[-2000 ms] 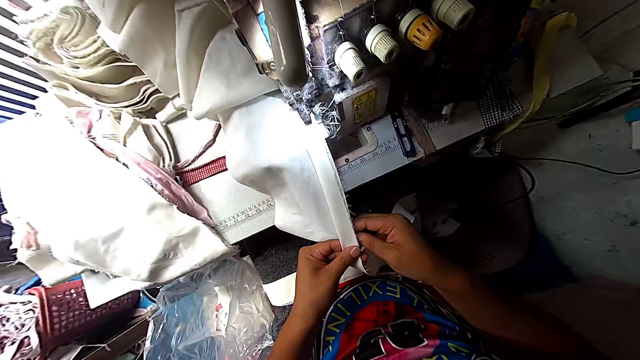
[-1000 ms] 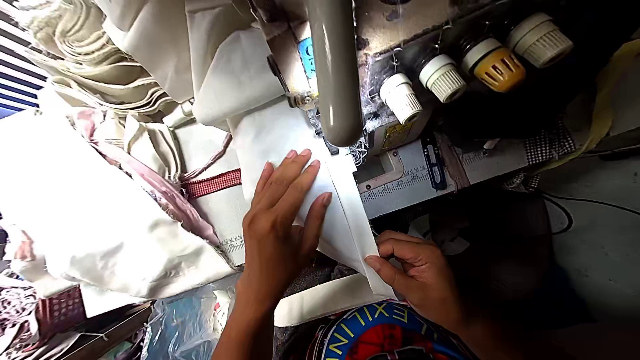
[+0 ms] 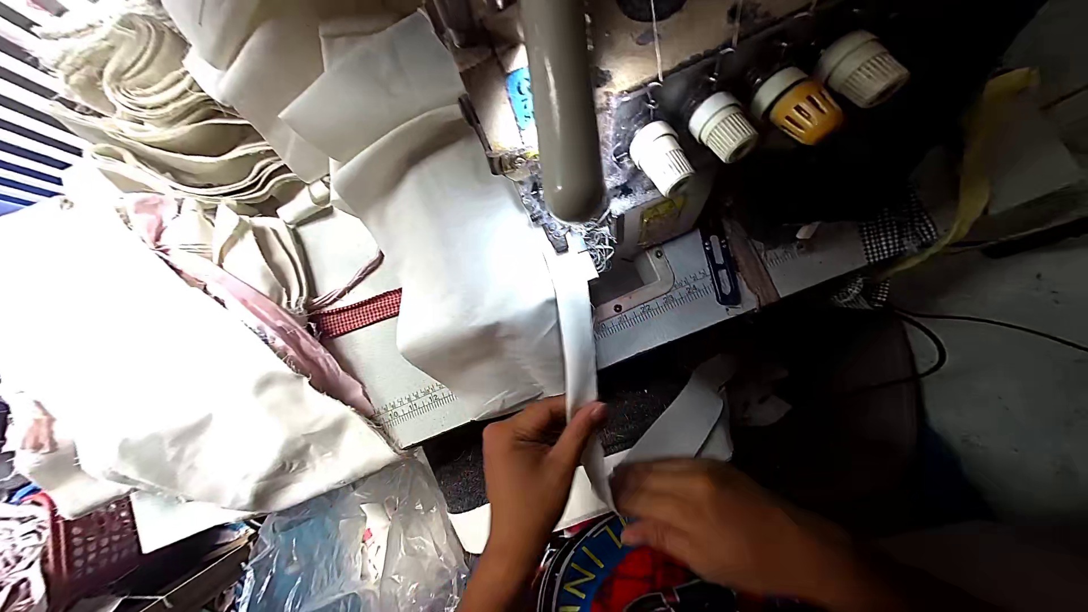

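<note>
An overlock sewing machine [image 3: 571,110] with white and orange tension dials fills the top middle. White fabric [image 3: 476,289] lies on its bed, and a folded strip [image 3: 578,340] along the fabric's right side runs from the presser foot area down toward me. My left hand [image 3: 540,459] pinches this strip between thumb and fingers just off the table's front edge. Lower down and to the right, my right hand [image 3: 680,510] is blurred, its fingers at the strip's lower part beside a loose pale cloth piece [image 3: 684,421]; its grip cannot be made out.
Stacked cream fabric [image 3: 170,127] and a large white cloth [image 3: 195,374] occupy the left side. A clear plastic bag [image 3: 365,544] and a dark red basket [image 3: 93,540] are at the lower left. Printed rulers [image 3: 654,310] run along the table edge; a cable [image 3: 1003,321] crosses the right.
My left hand has left its flat position on the fabric and now pinches the strip near the table edge. My right hand has moved lower. The head view has come closer to the machine since the first frame.
</note>
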